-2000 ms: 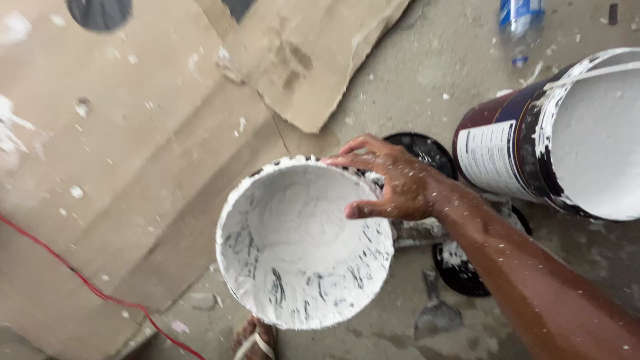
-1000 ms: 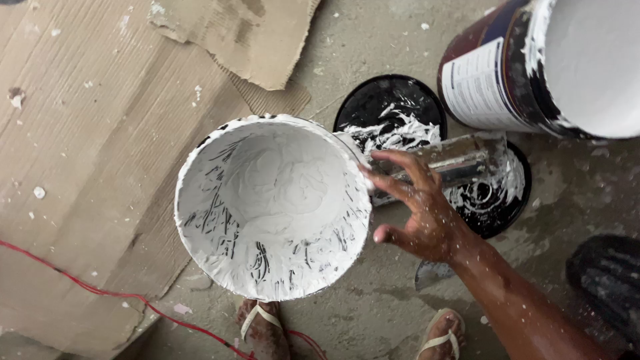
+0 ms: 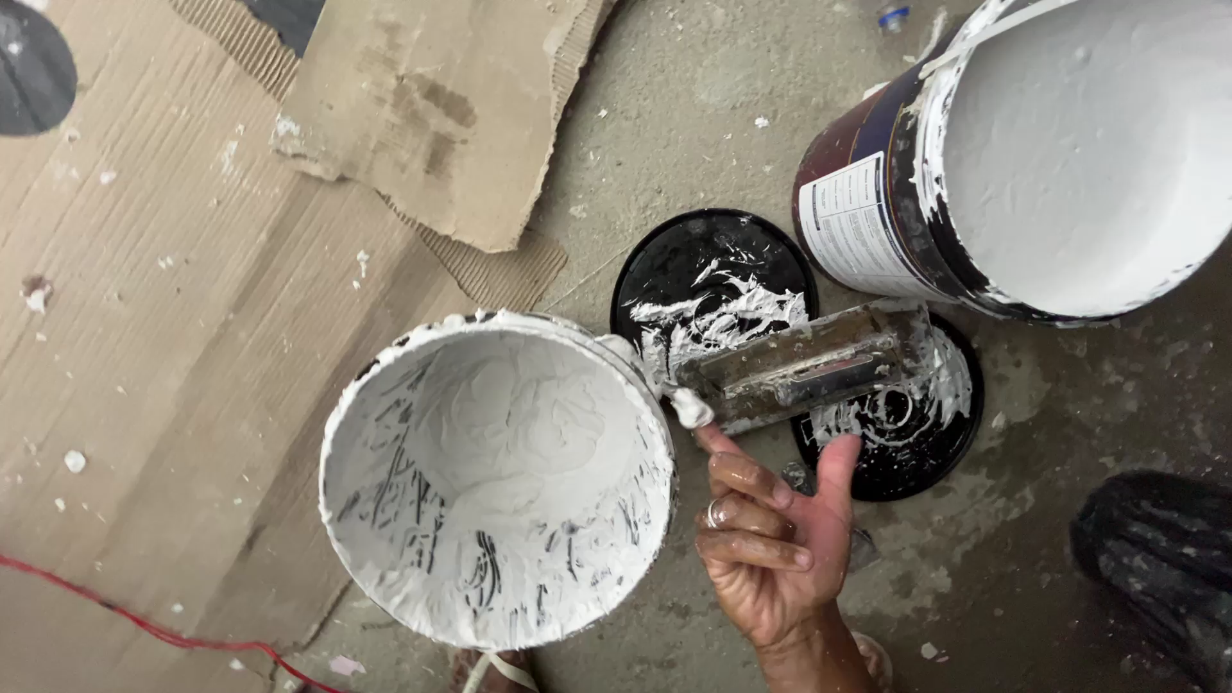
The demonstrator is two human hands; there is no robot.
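Note:
My right hand (image 3: pixel 780 539) is palm up at the lower right of the white-coated bucket (image 3: pixel 496 630), its index finger extended with a dab of white paste (image 3: pixel 691 408) on the tip. The other fingers are curled and the thumb stands apart; a ring is on one finger. Thick white paste (image 3: pixel 520 414) lies in the bucket and coats its inner wall. Just beyond the fingertip, a plastering trowel (image 3: pixel 808 366) smeared with residue lies across two black lids (image 3: pixel 712 241) (image 3: pixel 895 472), both streaked with paste. My left hand is out of view.
A larger bucket (image 3: pixel 857 212) of white material stands at the upper right. Torn cardboard (image 3: pixel 433 106) overlaps cardboard sheeting at left, where a red cord (image 3: pixel 144 626) runs. A sandalled foot (image 3: pixel 496 669) shows below the bucket; a dark, speckled object (image 3: pixel 1155 568) is at lower right.
My right hand has come off the bucket rim, where it was two seconds ago, and turned palm up. A dab of paste now shows on the index fingertip.

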